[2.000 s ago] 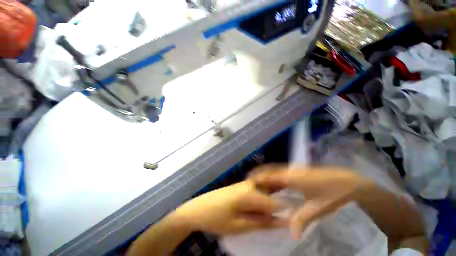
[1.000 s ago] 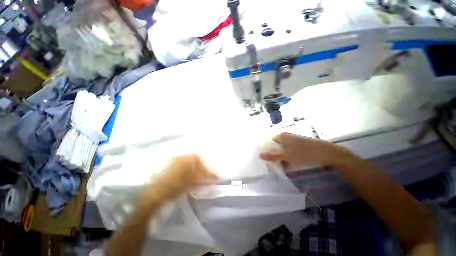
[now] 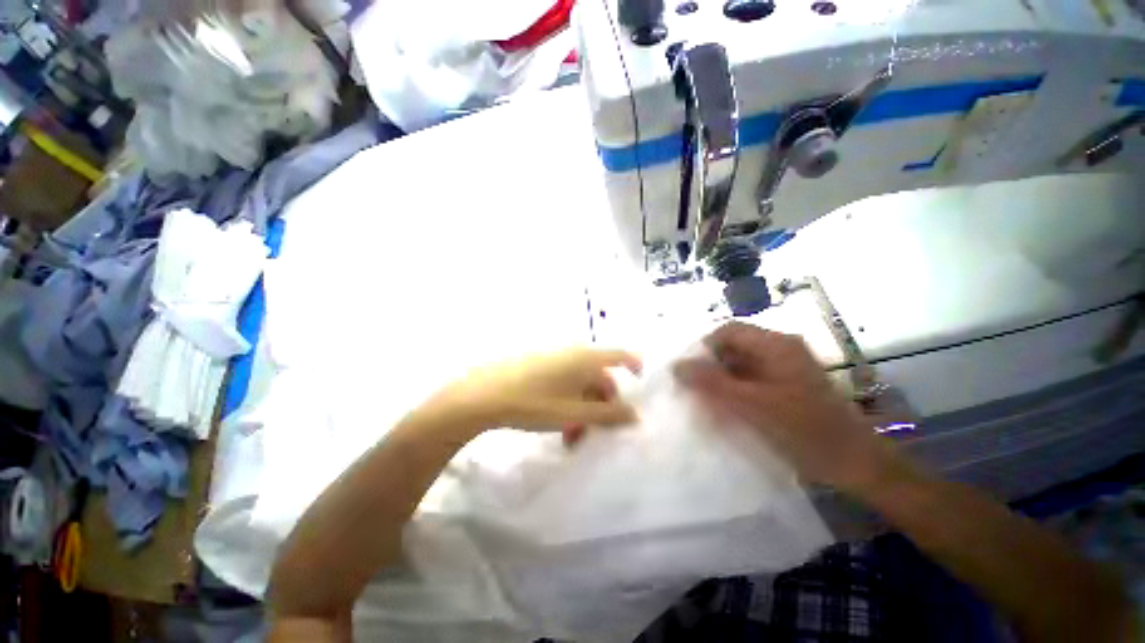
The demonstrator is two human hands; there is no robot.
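A thin white garment [image 3: 628,515] lies over the table's front edge and hangs towards my lap, glaring under the lamp. My left hand [image 3: 565,392] holds the cloth between its fingers, left of and in front of the needle area. My right hand [image 3: 785,396] pinches the cloth's upper edge just in front of the presser foot area. The white sewing machine head [image 3: 804,138] with a blue stripe stands above and behind both hands. The foot itself is hard to make out in the glare.
A tied bundle of white strips [image 3: 195,320] lies at the table's left edge. Blue-grey cloth [image 3: 88,327] and clear plastic bags [image 3: 226,82] are heaped at left. Orange scissor loops [image 3: 68,555] show at lower left. A hinged metal guide [image 3: 835,327] lies right of the foot. Checked cloth [image 3: 791,597] covers my lap.
My left hand has moved right and up, close to my right hand. The cloth has come up nearer the needle and the small label no longer shows. The machine head appears larger and closer.
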